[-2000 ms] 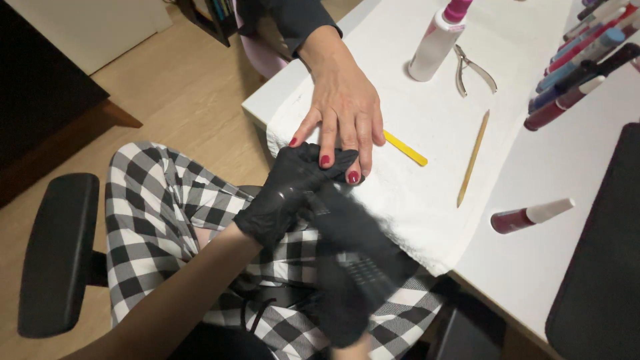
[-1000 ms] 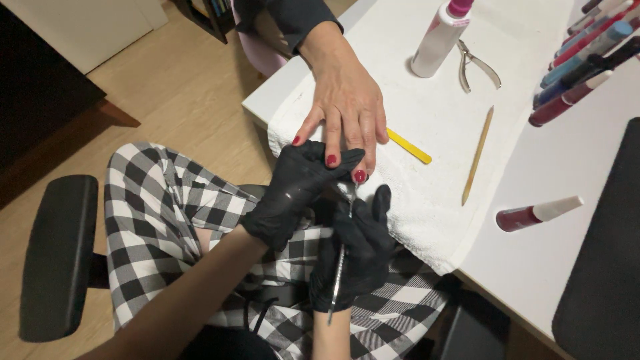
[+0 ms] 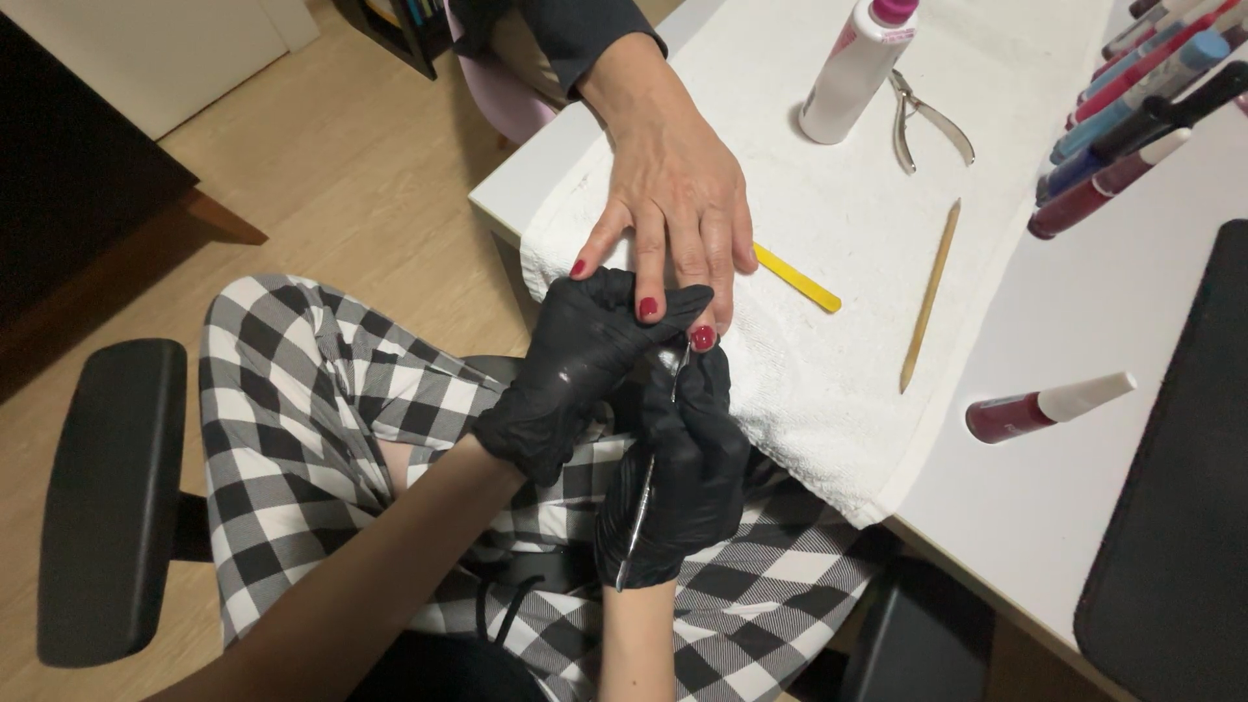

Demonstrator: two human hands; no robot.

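Another person's hand (image 3: 675, 185), with red-polished nails, reaches palm down over the towel's corner. My left hand (image 3: 600, 361), in a black glove, is closed around a finger of that hand. A slim metal manicure tool (image 3: 639, 522) is held in my black-gloved right hand (image 3: 682, 458), its upper end at the red nail of the held finger. Beside the other person's hand lies a yellow nail file (image 3: 798, 278). Farther right on the towel is a wooden cuticle stick (image 3: 931, 297). Metal cuticle nippers (image 3: 921, 117) rest next to a white bottle (image 3: 850, 78) with a pink cap.
A white towel (image 3: 829, 400) covers part of the white table (image 3: 985, 487). One dark red polish bottle (image 3: 1014, 417) lies on its side there, near a black mat (image 3: 1180, 468). Several polish bottles (image 3: 1082, 195) line the upper right. A black chair armrest (image 3: 112, 497) is at left.
My right hand was blurred lower down two seconds ago; it has come up to the other person's fingertip with the metal tool. My left hand keeps its hold.
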